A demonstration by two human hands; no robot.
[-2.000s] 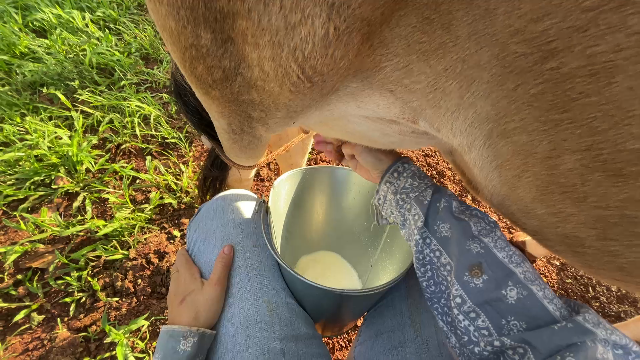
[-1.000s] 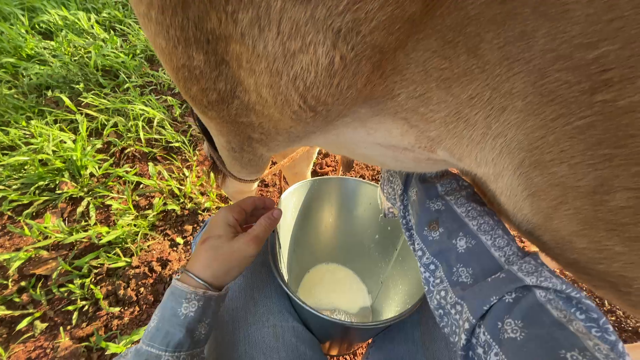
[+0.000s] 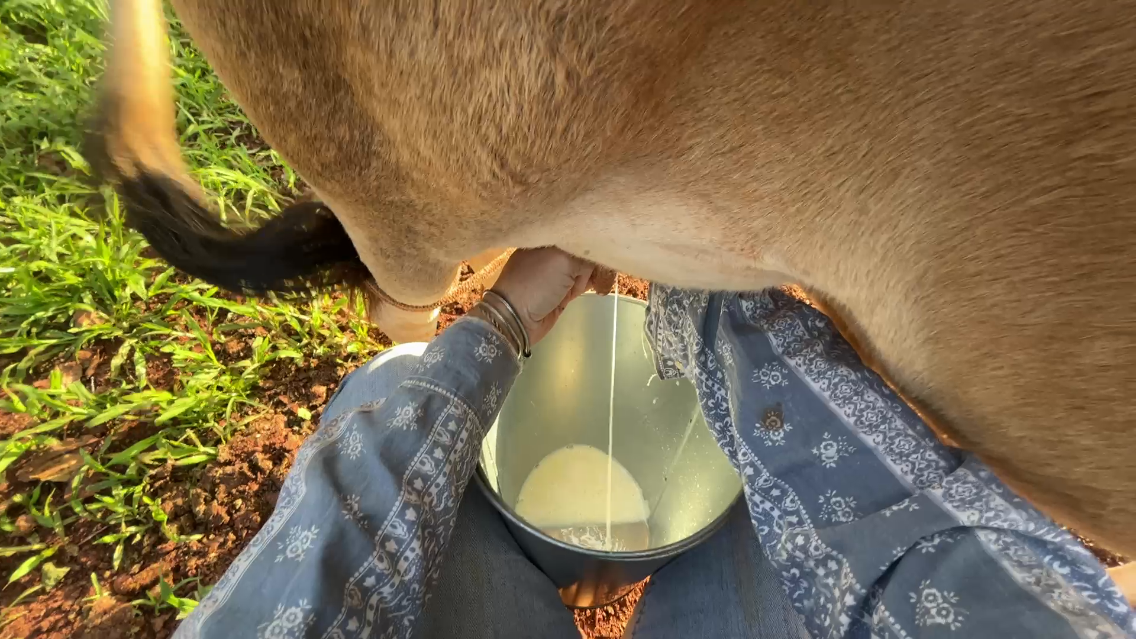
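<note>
My left hand (image 3: 546, 288), with metal bracelets (image 3: 508, 321) at its wrist, reaches under the cow's belly (image 3: 657, 222). Its fingers are curled at the udder, and the teat itself is hidden. A thin white stream of milk (image 3: 611, 399) falls from beside these fingers into a metal pail (image 3: 701, 497), which is gripped between my denim-covered knees. Milk (image 3: 581, 488) pools at the bottom of the pail. My right hand is hidden beneath the cow; only its blue patterned sleeve (image 3: 799, 426) shows, over the pail's right rim.
The cow's tail (image 3: 257, 253), black toward its end, is blurred at the left. A rope (image 3: 444, 300) crosses the hind leg area. Green grass (image 3: 169, 373) and reddish soil (image 3: 257, 453) lie to the left.
My left hand was on my knee, then by the pail's left rim, and is now under the belly. My right hand has passed out of sight. The tail has swung into view at the left.
</note>
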